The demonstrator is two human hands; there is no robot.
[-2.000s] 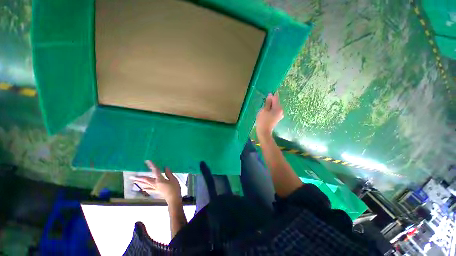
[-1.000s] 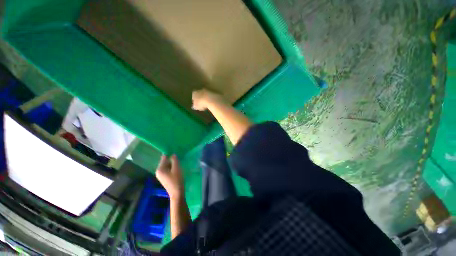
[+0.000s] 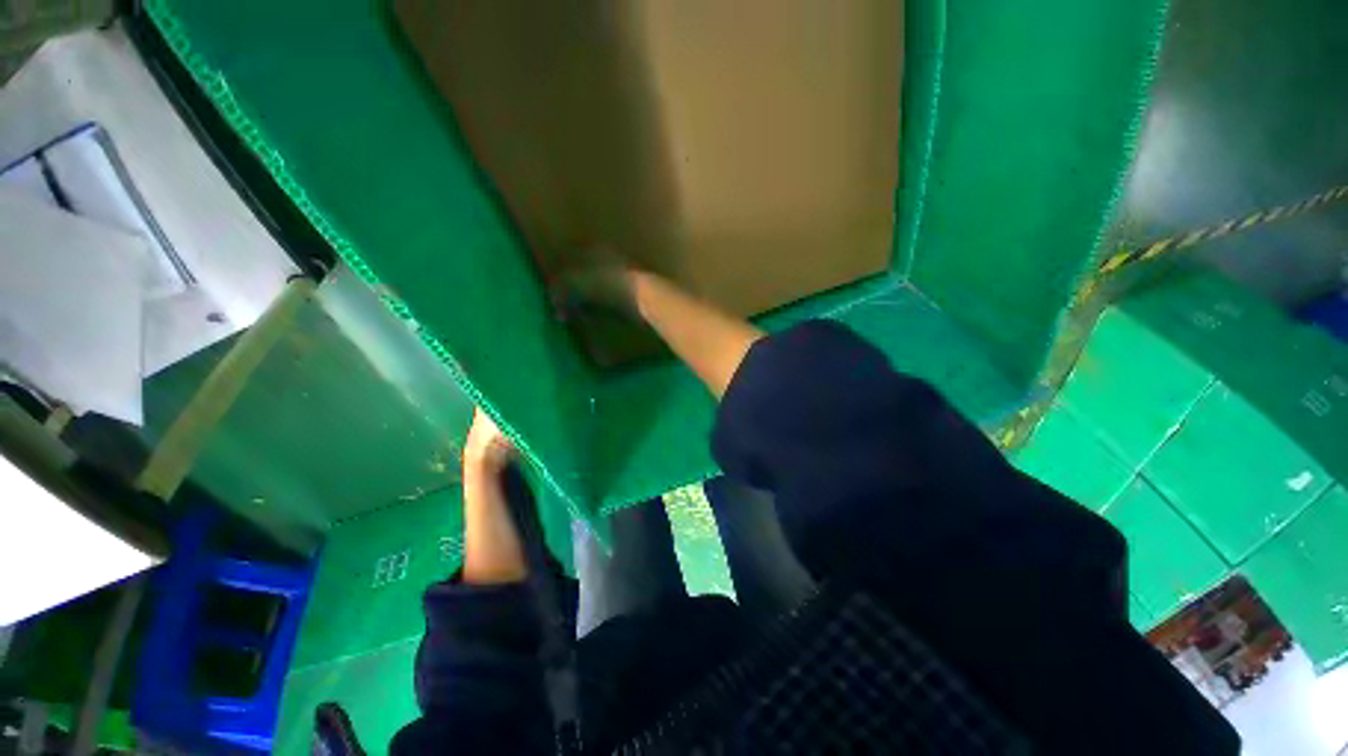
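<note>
A large bright green carton (image 3: pixel 1020 163) stands open in front of me with its flaps spread. A tan cardboard sheet (image 3: pixel 784 133) lies flat inside it, partly in shadow. My right hand (image 3: pixel 603 284) reaches into the near left corner of the carton, on or close to the sheet. It is dark and blurred, so its fingers are unclear. My left hand (image 3: pixel 485 448) is at the outer edge of the near left flap. Its fingers are hidden by the flap.
A white cart top (image 3: pixel 222 281) with papers (image 3: pixel 74 281) is at the left. A blue stool (image 3: pixel 222 628) and another white board (image 3: pixel 59 554) are at the lower left. Closed green cartons (image 3: pixel 1183 443) stand at the right, beyond yellow-black floor tape (image 3: pixel 1242 225). Another green carton (image 3: pixel 392 569) is below left.
The view has turned and come closer to the carton. My right hand has moved from the right flap into the carton. My left hand has come to the flap's edge.
</note>
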